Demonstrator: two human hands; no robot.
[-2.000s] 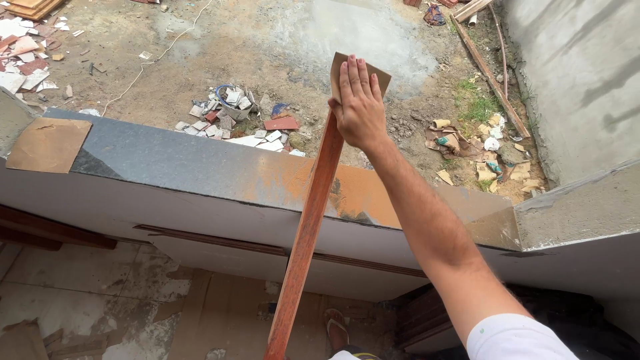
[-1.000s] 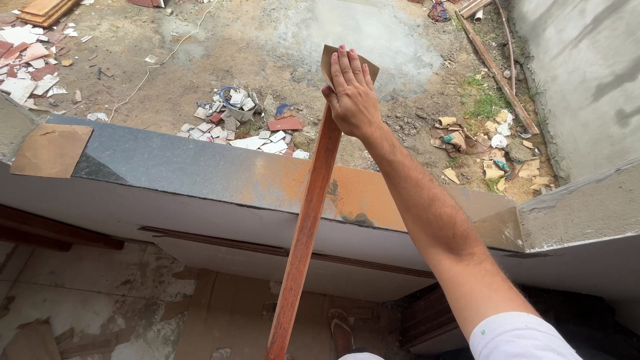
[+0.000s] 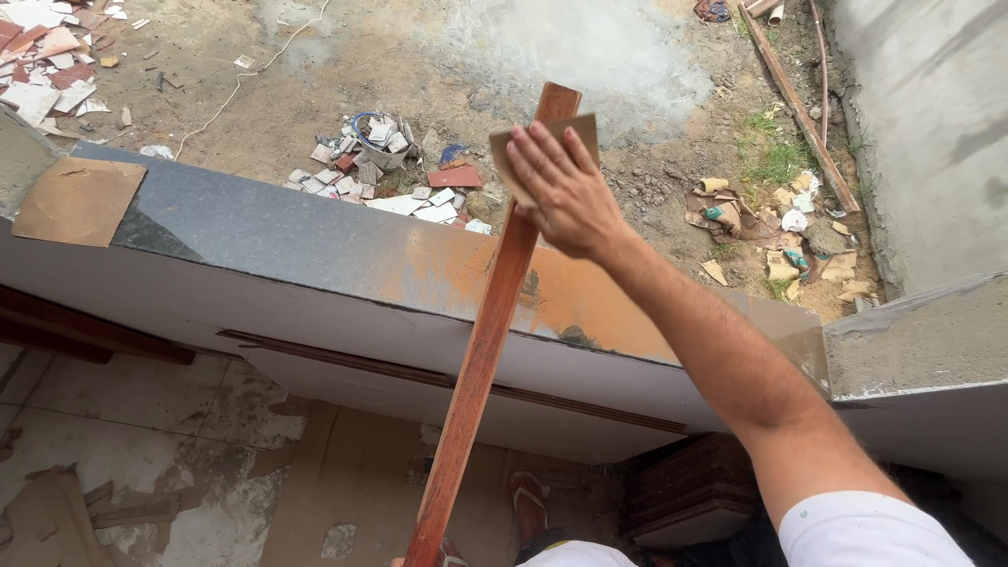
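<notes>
A long reddish-brown wooden board lies across the stone window sill, its far end beyond the outer edge and its near end by my body. My right hand, fingers spread, presses a sheet of brown sandpaper flat on the board near the far end. At the bottom edge only a fingertip of my left hand shows beside the board's near end; the rest is out of view. Orange dust covers the sill around and right of the board.
Another brown sheet lies on the sill's left end. Outside are a bucket of tile pieces, broken tiles, a timber plank and a rendered wall. Inside, stacked dark boards stand near my feet; cardboard covers part of the floor.
My right hand and the sandpaper have moved back from the board's far end, which they covered before and which now shows beyond them.
</notes>
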